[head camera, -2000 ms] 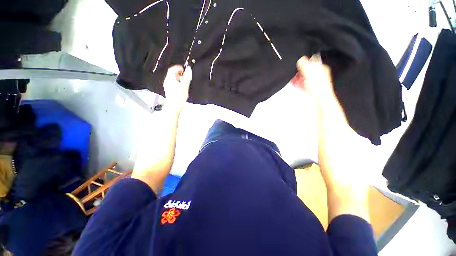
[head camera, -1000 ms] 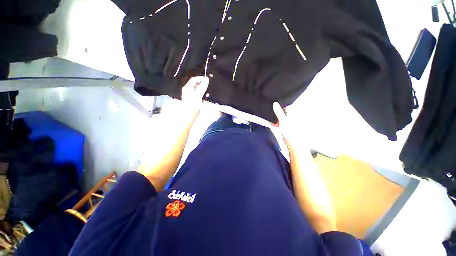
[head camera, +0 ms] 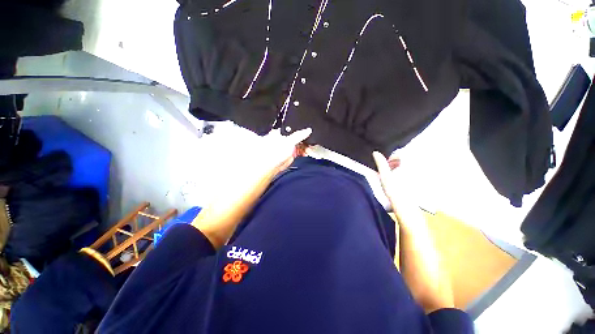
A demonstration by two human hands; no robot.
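A black jacket (head camera: 417, 45) with pale broken trim lines lies front up on the white table, its hem band towards me and its top cut off by the picture's upper edge. Small shiny buttons (head camera: 314, 55) run beside the centre trim line. My left hand (head camera: 293, 149) pinches the hem at the bottom of the placket, thumb on top and fingers largely hidden below. My right hand (head camera: 387, 171) holds the hem band further right, thumb against its edge. A reddish patch shows by its fingers; I cannot tell what it is.
Dark folded garments lie at the right (head camera: 566, 196) and upper left (head camera: 39, 36). A flat dark item (head camera: 570, 96) lies right of the jacket's sleeve. Below the table are a wooden stool (head camera: 134, 238), a blue bin or bag (head camera: 81, 156) and a cardboard piece (head camera: 470, 261).
My right hand has come from the jacket's right side down to the hem. My left hand has moved right and down, to the placket's bottom. The jacket sits further right in view.
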